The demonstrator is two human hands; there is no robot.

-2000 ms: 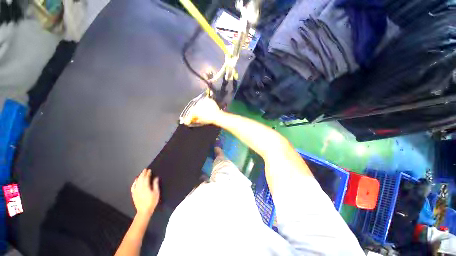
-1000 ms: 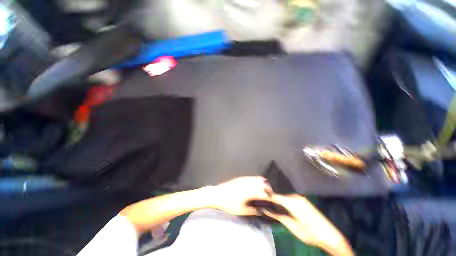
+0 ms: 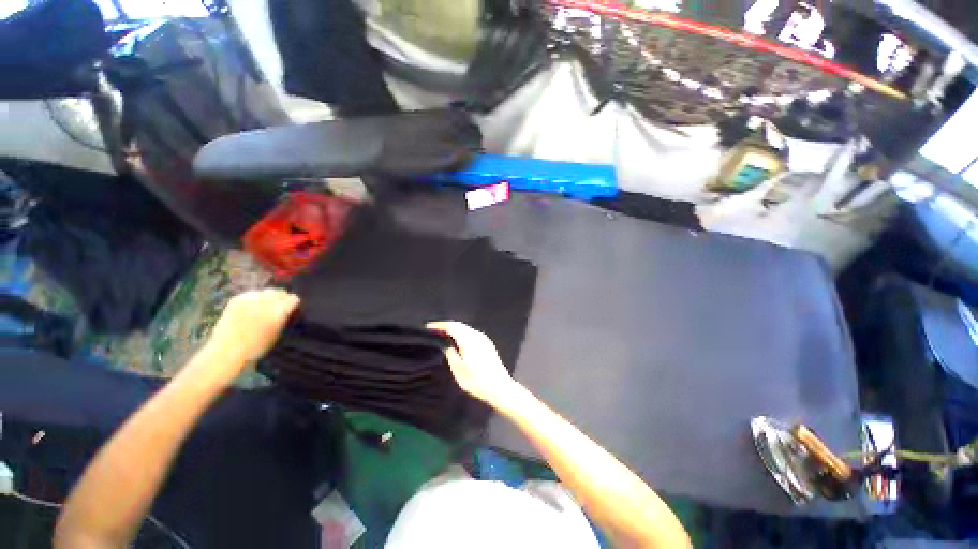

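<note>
A thick stack of black garments (image 3: 418, 273) with layered front edges lies on the left part of the dark grey padded table (image 3: 686, 322). My left hand (image 3: 257, 322) is at the stack's front left corner, its fingers on the top piece's edge. My right hand (image 3: 470, 359) is at the stack's front right, its fingertips on the top piece's near edge. The top piece looks flat on the pile. The steam iron (image 3: 799, 459), with an orange-brown handle, rests at the table's right front edge, away from both hands.
A red bag or cloth (image 3: 295, 233) lies left of the stack. A sleeve board (image 3: 311, 148), a blue bar (image 3: 536, 175) and a pink-white card (image 3: 487, 196) are along the far edge. A yellowish hose (image 3: 931, 456) runs right from the iron. Black cloth (image 3: 236, 461) lies at lower left.
The view has swung left and steadied. The iron, earlier in my right hand, now stands on the table. My hands, together at the near edge a second ago, are now apart on the stack.
</note>
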